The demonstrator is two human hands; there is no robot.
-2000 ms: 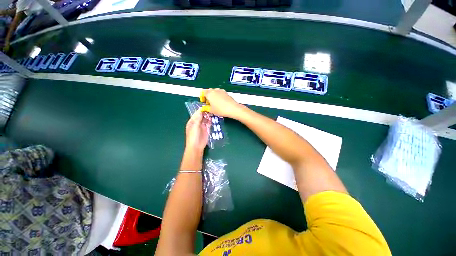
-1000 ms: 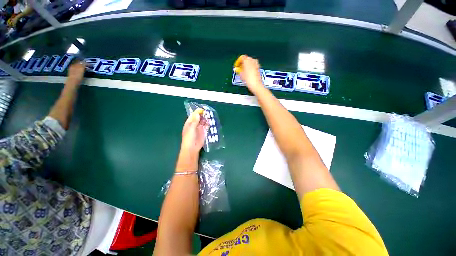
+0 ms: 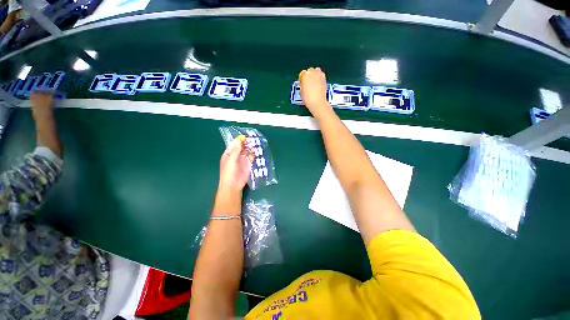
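My left hand (image 3: 235, 164) holds a clear sheet (image 3: 269, 167) with rows of small white and dark pads (image 3: 257, 164) above the near bench. My right hand (image 3: 314, 87) is over the left end of a flat blue-white panel (image 3: 297, 94), the leftmost of a group of three on the belt. Its fingertips, with a yellow cot, are bent down and partly hidden, so I cannot tell if they hold a pad. Two panels (image 3: 350, 97) lie to its right, touching in a row. More panels (image 3: 228, 88) lie to the left.
Crumpled clear film (image 3: 261, 232) lies beside my left forearm. A white paper sheet (image 3: 331, 195) lies under my right forearm. A packed clear bag (image 3: 497, 181) lies at the right by a metal post. Another person's hand (image 3: 42, 103) reaches to panels at the far left. A white rail (image 3: 269, 117) separates bench and belt.
My right hand moved from beside the left hand at the sheet to the panel on the belt. The other person's arm came in at the left and shifted further left.
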